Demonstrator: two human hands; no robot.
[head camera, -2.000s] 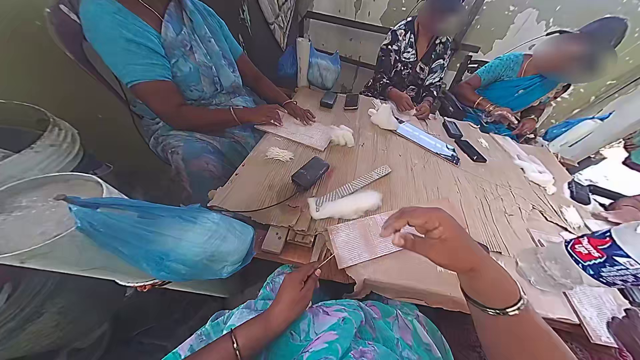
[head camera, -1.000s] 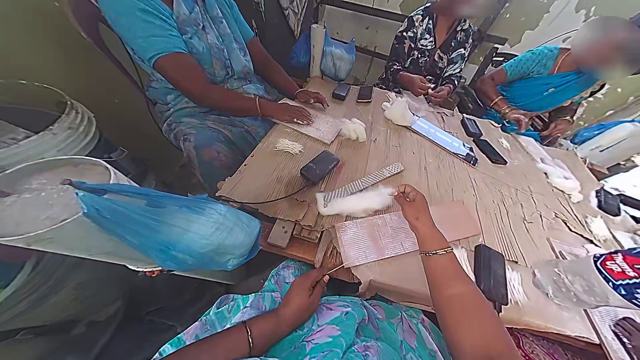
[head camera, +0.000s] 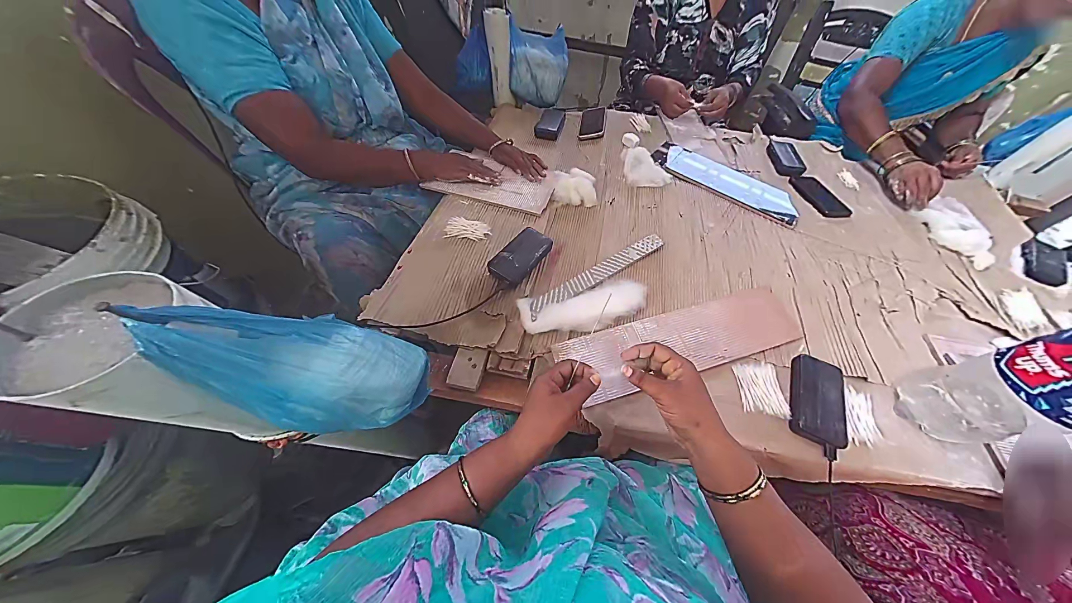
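Note:
My left hand (head camera: 559, 400) pinches a thin stick between thumb and finger over the near left end of a ribbed pinkish board (head camera: 720, 329). My right hand (head camera: 666, 385) is raised beside it with thumb and fingers close together; whether a wisp of fibre is between them is too small to tell. Just beyond the board lies a tuft of white cotton (head camera: 586, 308), partly under a patterned metallic strip (head camera: 599, 272). To the right of my right hand, thin white cotton wicks (head camera: 760, 389) lie next to a black box with a cable (head camera: 818, 404).
A blue plastic bag (head camera: 285, 368) hangs over a white bucket (head camera: 75, 335) at left. Across the cardboard-covered table (head camera: 712, 243), co-workers' hands handle cotton; one pair presses on a board (head camera: 502, 191). A second black box (head camera: 519, 256), phones (head camera: 591, 123) and a plastic bottle (head camera: 963, 406) lie about.
My right hand was at the cotton tuft one second ago and has come back towards my left hand. My left hand has moved up to the board's near end.

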